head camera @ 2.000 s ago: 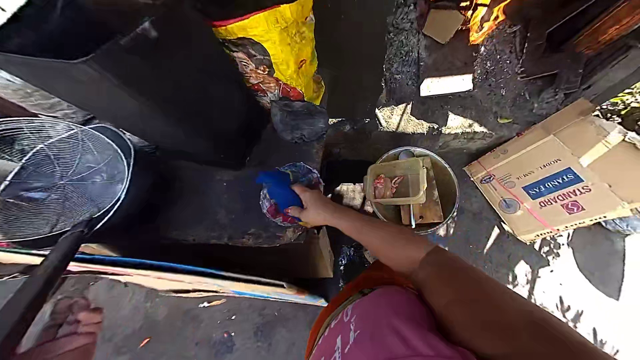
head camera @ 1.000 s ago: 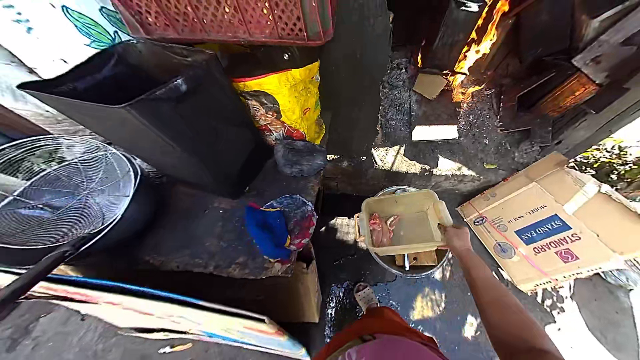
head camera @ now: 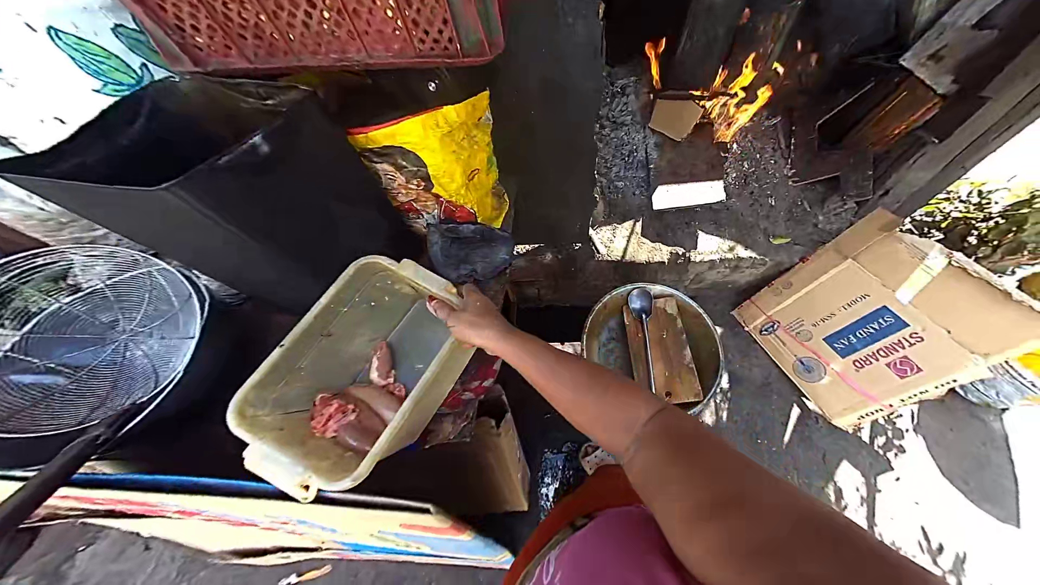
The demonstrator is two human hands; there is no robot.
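Observation:
My right hand (head camera: 473, 318) grips the near-right handle of a translucent plastic tub (head camera: 284, 341), which is tilted in the air left of my body. Pieces of raw meat (head camera: 366, 410) lie low in the tub. Beneath the tub's right side, a red patterned cloth (head camera: 479, 378) partly shows. To the right of my forearm stands a round metal pot (head camera: 595, 325) with a wooden board (head camera: 678, 357) and a metal ladle (head camera: 641, 305) across it. A wire-mesh strainer (head camera: 97, 333) with a long dark handle rests at the left. My left hand is out of view.
Flames (head camera: 735, 101) burn among ash and wood at the top right. A dark metal bin (head camera: 268, 187), a yellow printed sack (head camera: 463, 154) and a red plastic crate (head camera: 325, 32) stand at the upper left. A flattened fan carton (head camera: 861, 333) lies right; cardboard (head camera: 325, 524) edges the lower left.
My right hand released the blue cloth, took hold of the tub over the pot and carried it to the left. The board and ladle in the pot are now uncovered.

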